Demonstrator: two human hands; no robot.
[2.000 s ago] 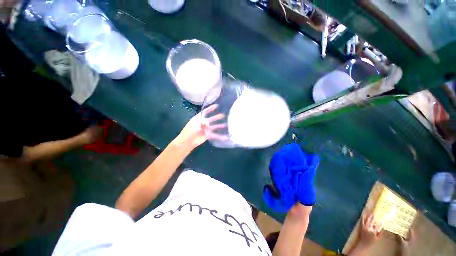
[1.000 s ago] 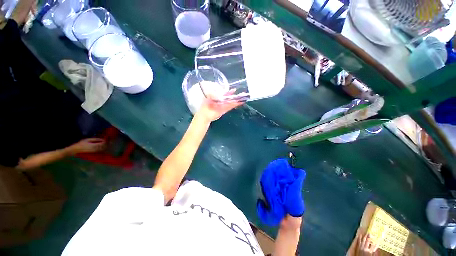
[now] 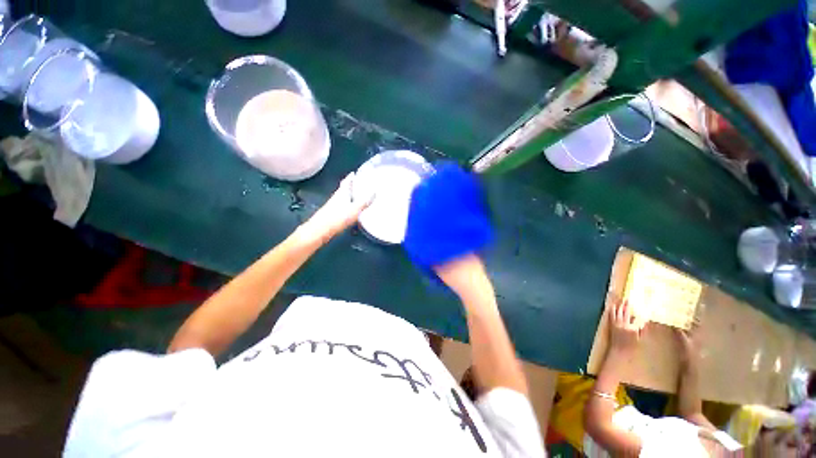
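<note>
A clear tank with a white base [image 3: 390, 204] stands on the dark-green bench in front of me. My left hand [image 3: 344, 204] holds its left side. My right hand [image 3: 458, 268] holds a bright blue cloth [image 3: 450, 213] at the tank's right side, covering part of its rim. The cloth is slightly blurred and hides most of my right fingers. I cannot tell if the cloth reaches inside. Another clear tank with a creamy white bottom [image 3: 282, 134] stands to the left of it, apart.
More tanks [image 3: 112, 116] stand at the far left beside a pale rag [image 3: 67, 174]. A green metal upright [image 3: 546, 116] rises at the back right, with a tank [image 3: 582, 143] behind it. At right, a neighbour's hands [image 3: 626, 322] touch yellow sheets [image 3: 662, 291] on cardboard [image 3: 743, 349].
The tank lifted and tilted in my left hand a second ago now stands on the bench. My right hand has brought the blue cloth up and left to it. The camera view has shifted.
</note>
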